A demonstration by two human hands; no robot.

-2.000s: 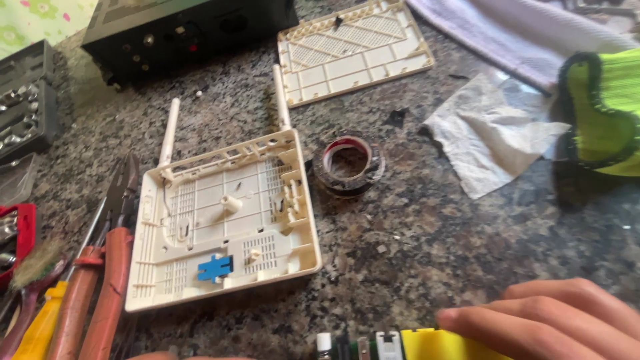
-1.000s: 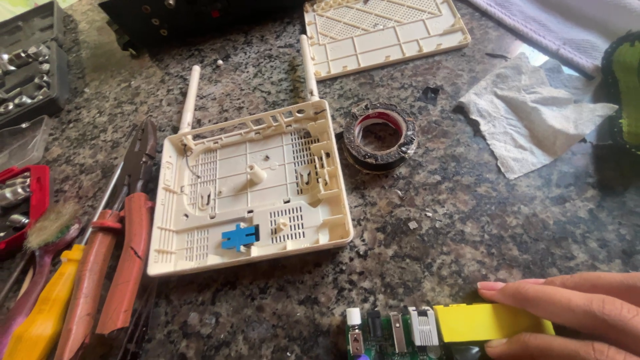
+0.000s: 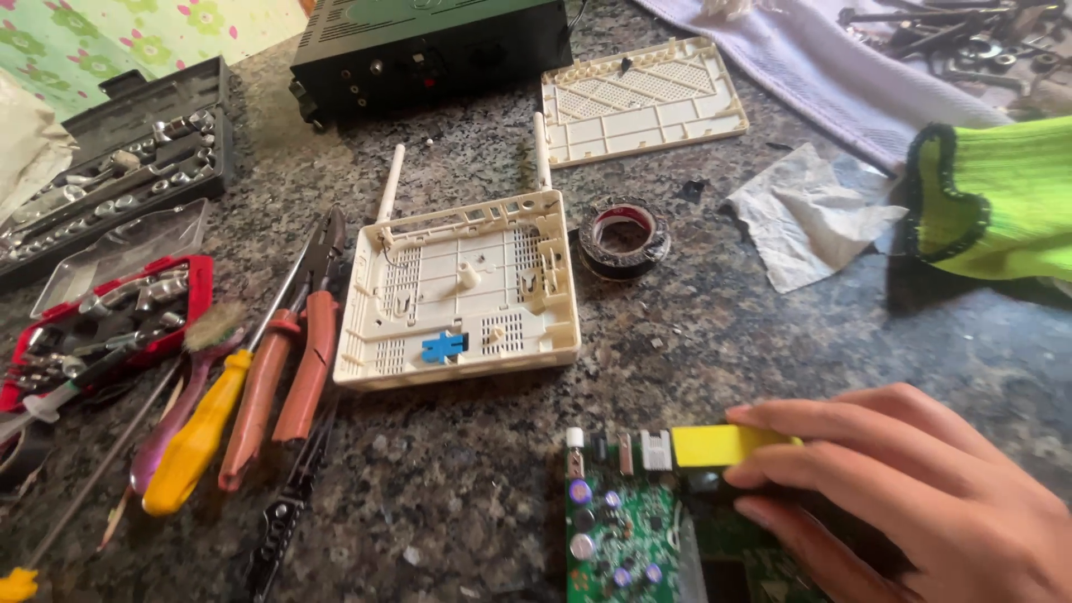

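Observation:
A green circuit board [image 3: 624,536] lies on the granite surface at the bottom right, cut off by the lower edge. Along its top edge sit metal ports and a yellow connector block [image 3: 724,445]. My right hand [image 3: 904,486] grips the right part of that block between its fingers. My left hand is out of view. Left of and beyond the board lies a white plastic router housing [image 3: 469,289] with two antennas and a blue fiber adapter [image 3: 444,347] inside. A roll of black electrical tape [image 3: 624,239] rests beside the housing.
Pliers [image 3: 310,335], a yellow-handled screwdriver [image 3: 197,431], a brush [image 3: 188,385] and a red socket case [image 3: 197,293] are at left, below a dark socket set [image 3: 222,159]. Behind are a black device [image 3: 435,84] and a white vented cover [image 3: 645,100]. Crumpled tissue [image 3: 816,218] and a yellow-green glove [image 3: 1013,193] lie right.
The circuit board, only partly visible at the lower edge before, shows more fully now. My right hand stays at the yellow connector block. The view has shifted.

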